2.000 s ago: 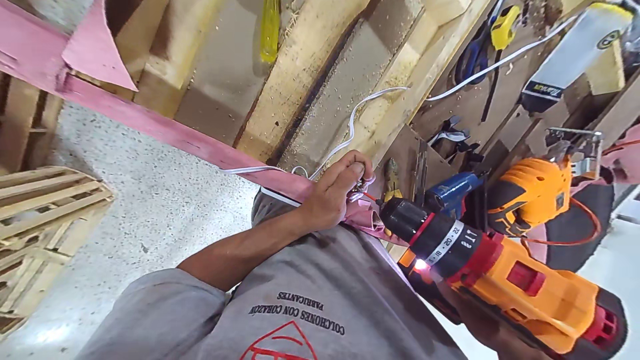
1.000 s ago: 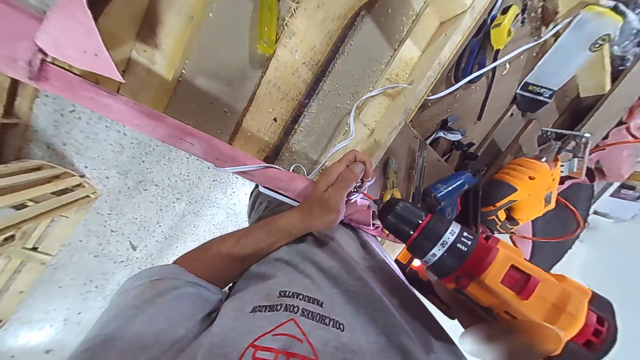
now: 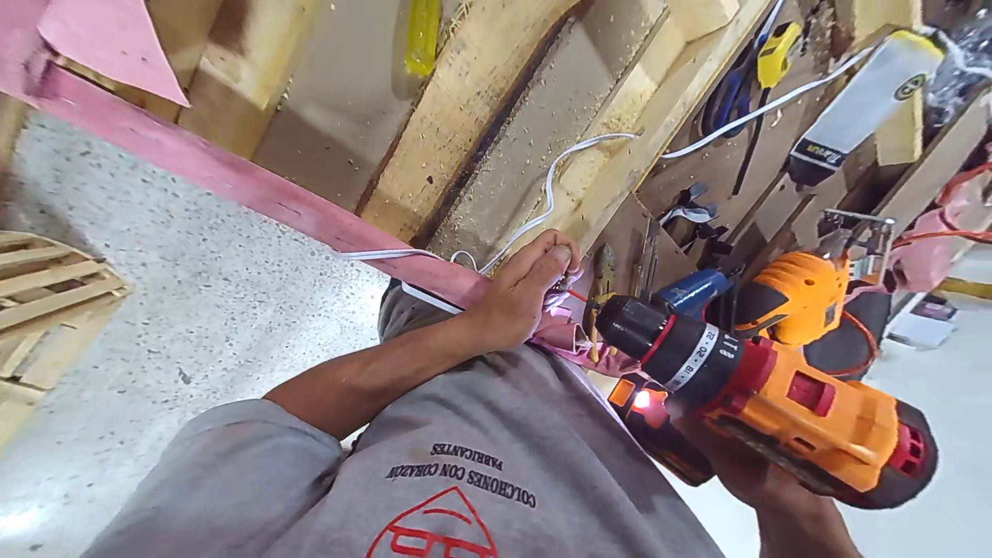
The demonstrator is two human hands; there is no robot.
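Note:
My right hand [image 3: 728, 457] is wrapped around the grip of an orange and black cordless drill [image 3: 806, 418], partly hidden behind its body. The drill points left, its lamp lit and its thin bit [image 3: 576, 294] reaching a small shiny metal piece [image 3: 559, 288]. My left hand [image 3: 515, 302] pinches that piece at the corner of a wooden frame; its fingers partly cover it. Pink fabric [image 3: 287, 205] wraps the frame's edge, with loose folds beneath the hand. White flat cord [image 3: 552, 186] runs across the slats to the left hand's area.
A yellow-handled tool [image 3: 422, 39] lies on the frame's panel. To the right are an orange power tool [image 3: 798, 298], a blue tool [image 3: 694, 291], a yellow and black tool [image 3: 777, 54] and a white and black container [image 3: 864, 105]. A slatted wooden piece [image 3: 54, 283] stands at left.

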